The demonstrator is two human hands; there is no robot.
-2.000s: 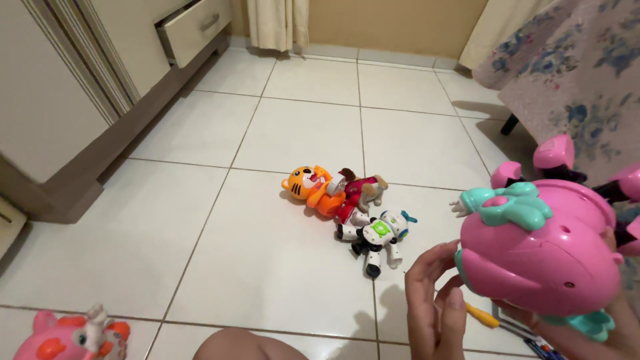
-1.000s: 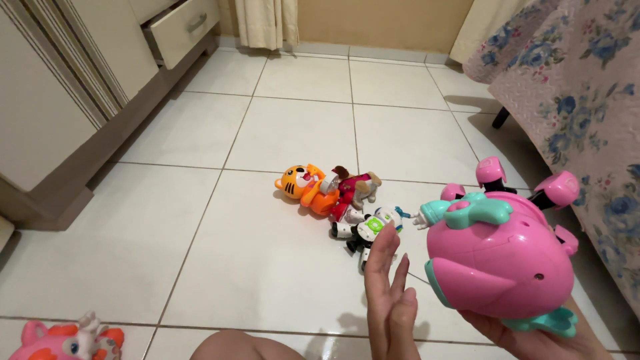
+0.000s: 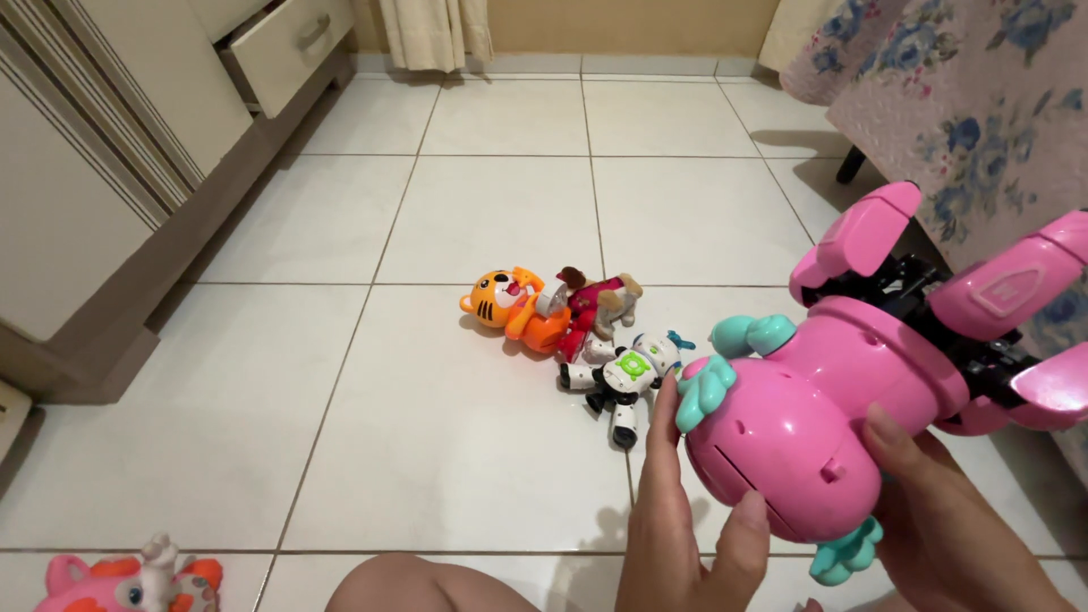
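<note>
A large glossy pink plastic toy [image 3: 790,433] with turquoise arms and several pink feet on black joints lies tilted across both hands at the right. My right hand [image 3: 943,493] grips its body from below, thumb on the pink shell. My left hand [image 3: 688,510] touches the rounded end, its thumb on the shell near a dark seam and its fingers beside a turquoise part. Past my left fingertips, a white and black toy robot [image 3: 633,374] lies on the floor. Against it are an orange tiger toy [image 3: 518,310] and a small plush dog in a red garment [image 3: 608,297].
A pink and orange toy [image 3: 93,586] lies at the bottom left, near my bare knee [image 3: 416,586]. Along the left stands a cabinet with a drawer [image 3: 293,51] pulled out. A floral cloth [image 3: 960,110] hangs at the right. White tiles [image 3: 459,365] cover the floor.
The pink toy has turned, so its feet and black joints show more. My left hand, apart from the toy a second ago, now touches its rounded end. The yellow-handled item on the floor is no longer visible.
</note>
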